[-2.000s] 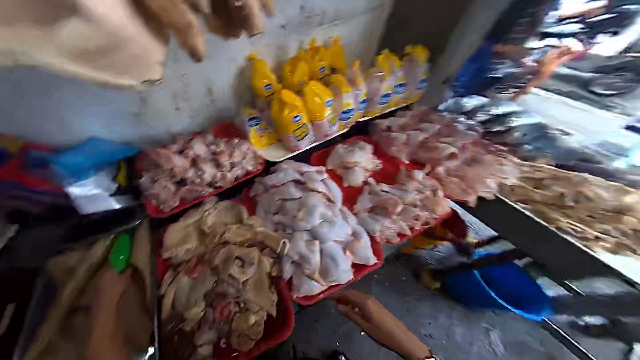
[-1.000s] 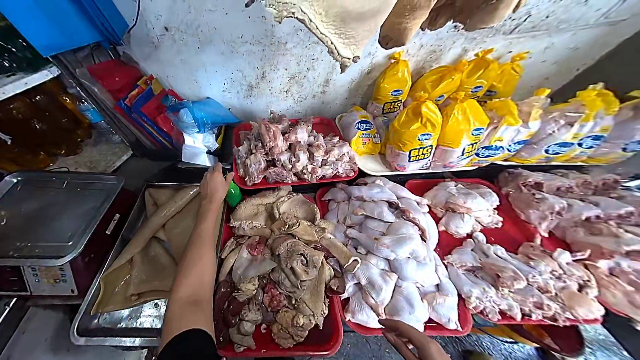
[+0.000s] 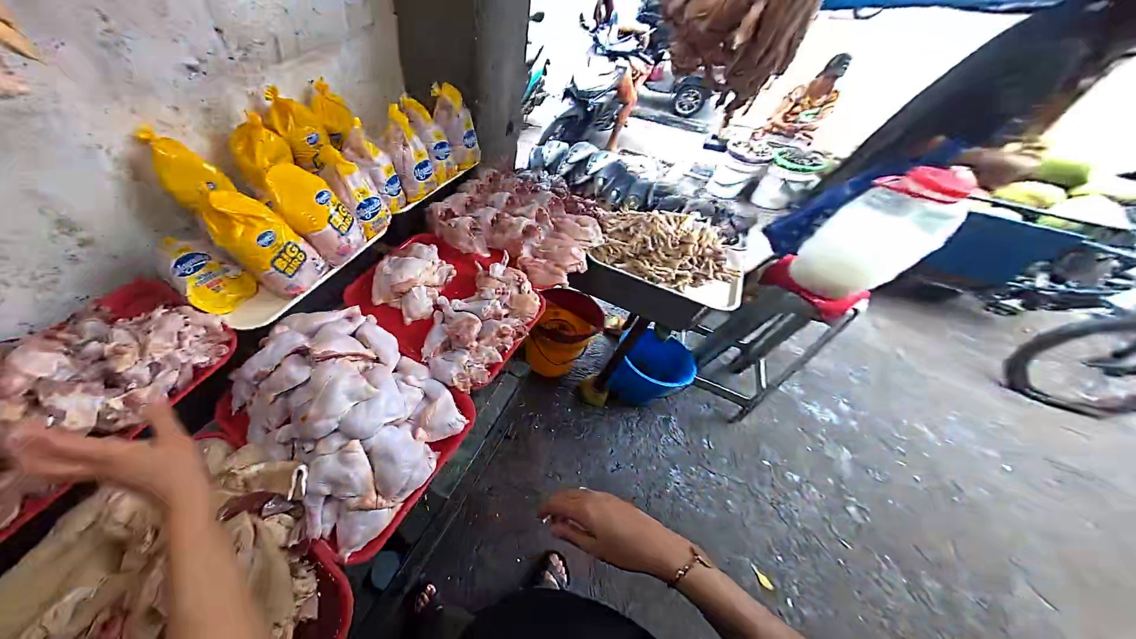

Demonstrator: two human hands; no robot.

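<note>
Blurred, with its fingers apart, my left hand (image 3: 115, 457) is raised over the red tray of chicken pieces (image 3: 133, 355) and the tub of pale tripe-like meat (image 3: 80, 568). It holds nothing visible. My right hand (image 3: 603, 524) hangs above the wet floor, fingers loosely curved, with a bracelet at the wrist; nothing shows in it. Between the two hands lies a pile of raw chicken leg quarters (image 3: 355, 399) on a red tray. Behind it are more chicken cuts (image 3: 484, 319) on a red tray and yellow-wrapped whole chickens (image 3: 257, 240) along the wall.
A metal tray of chicken feet (image 3: 661, 248) stands on a table, with an orange bucket (image 3: 559, 333) and a blue basin (image 3: 655, 366) below. A person in blue (image 3: 852, 195) stands right, near a bicycle wheel (image 3: 1074, 364). Another person (image 3: 808, 102) sits beyond, near motorcycles.
The view has swung right, toward the street. My left hand, near the green object beside the back tray a second ago, is now raised over the chicken and tripe-like meat.
</note>
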